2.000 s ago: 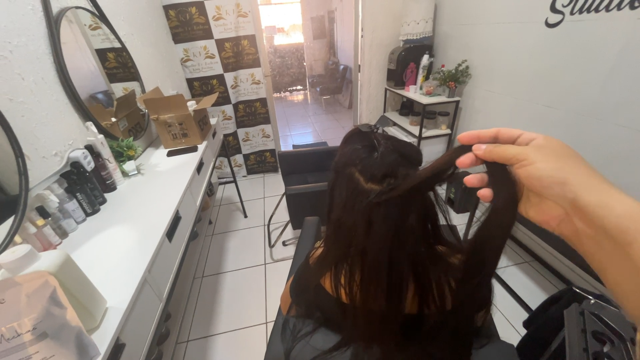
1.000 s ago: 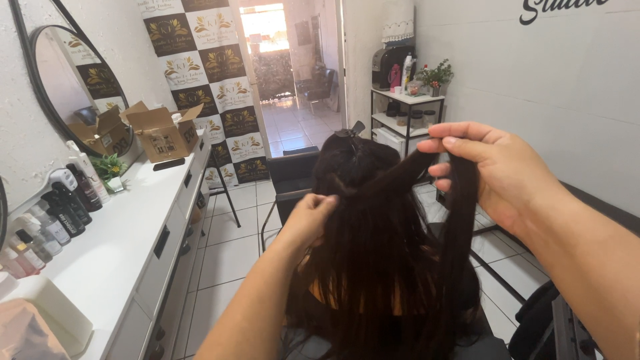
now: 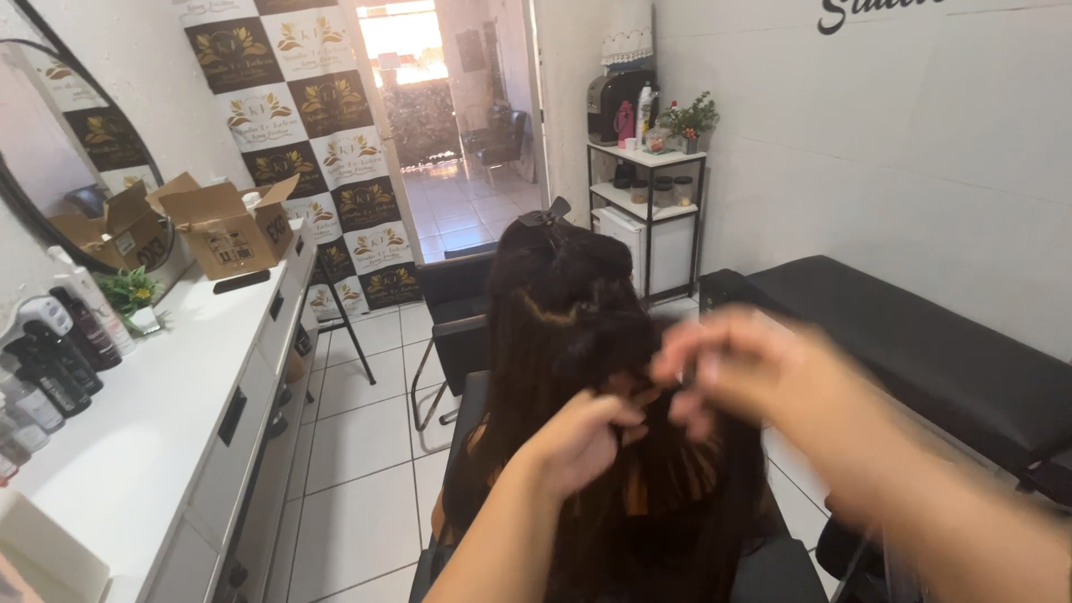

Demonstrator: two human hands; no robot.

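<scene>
A person with long dark hair (image 3: 536,402) sits in a black salon chair (image 3: 476,402), facing away from me. Black hair clips (image 3: 546,214) hold hair at the crown, and a parting line shows across the back of the head. My left hand (image 3: 586,440) is at the right side of the hair, its fingers closed around part of a dark strand. My right hand (image 3: 729,368) is just to the right and blurred, its fingers bent close to the same hair; whether it grips any strand is unclear.
On the left, a white counter (image 3: 126,419) holds bottles (image 3: 50,377), a small plant (image 3: 134,297) and an open cardboard box (image 3: 230,230). Another black chair (image 3: 456,335) stands ahead. A shelf unit (image 3: 645,197) is at the back, and a black padded bench (image 3: 904,352) runs along the right wall.
My left hand came into view and has moved from near the parting to lower on the right. My right hand has come down toward it, and the lifted strand is lower.
</scene>
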